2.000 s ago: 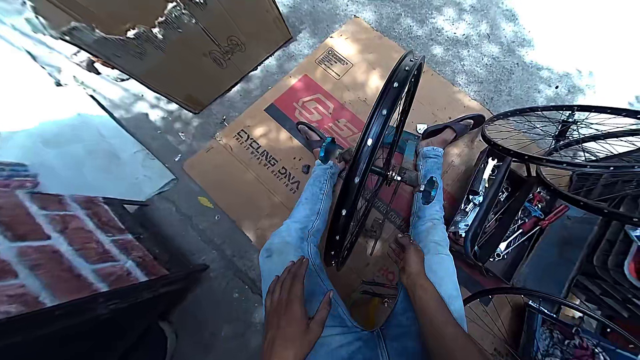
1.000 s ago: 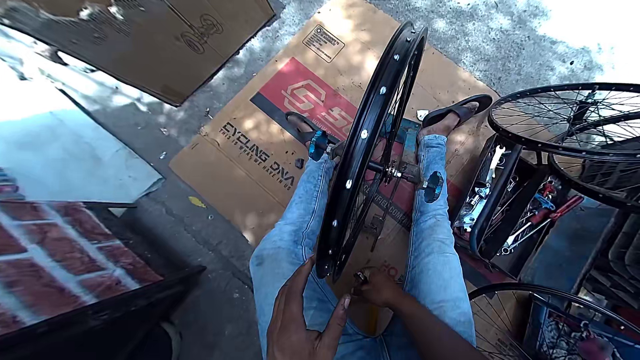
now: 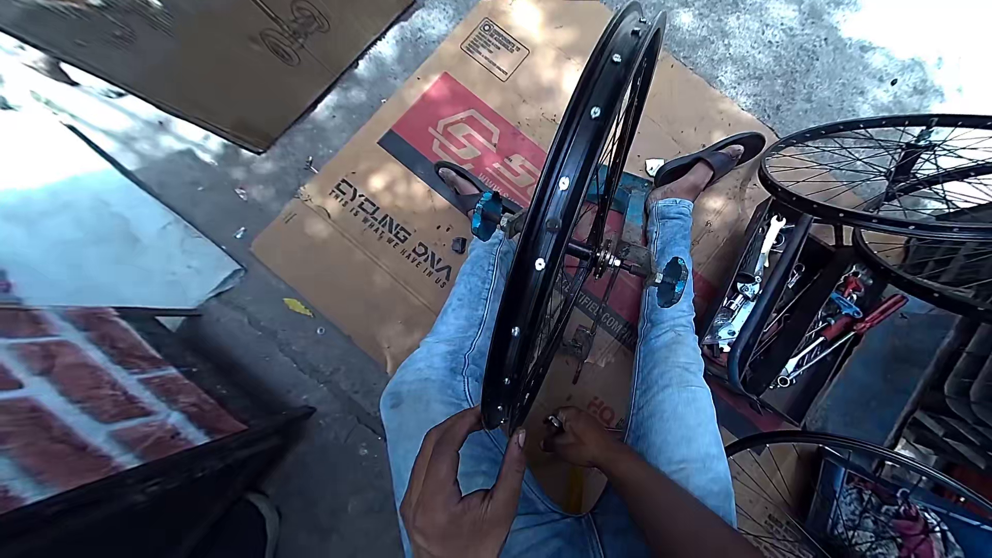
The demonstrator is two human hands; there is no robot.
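A black bicycle wheel rim (image 3: 540, 263) with spokes stands upright between my legs, its hub (image 3: 603, 260) held in a truing stand with blue knobs (image 3: 671, 282). My left hand (image 3: 465, 488) is at the near bottom of the rim, thumb and fingertips on either side of it. My right hand (image 3: 577, 435), right of the rim's lower end, is curled around a small metal tool (image 3: 553, 422), mostly hidden by the fingers; its exact kind cannot be told.
Flattened cardboard (image 3: 341, 256) lies under the stand and my sandalled feet. To the right are more spoked wheels (image 3: 891, 225), a tool tray with wrenches (image 3: 814, 349) and a blue crate (image 3: 837, 496). A brick-patterned panel (image 3: 101, 395) is at the left.
My left hand has risen from my thigh to the bottom of the rim. My right hand has moved from beside the right knee toward the rim's lower end.
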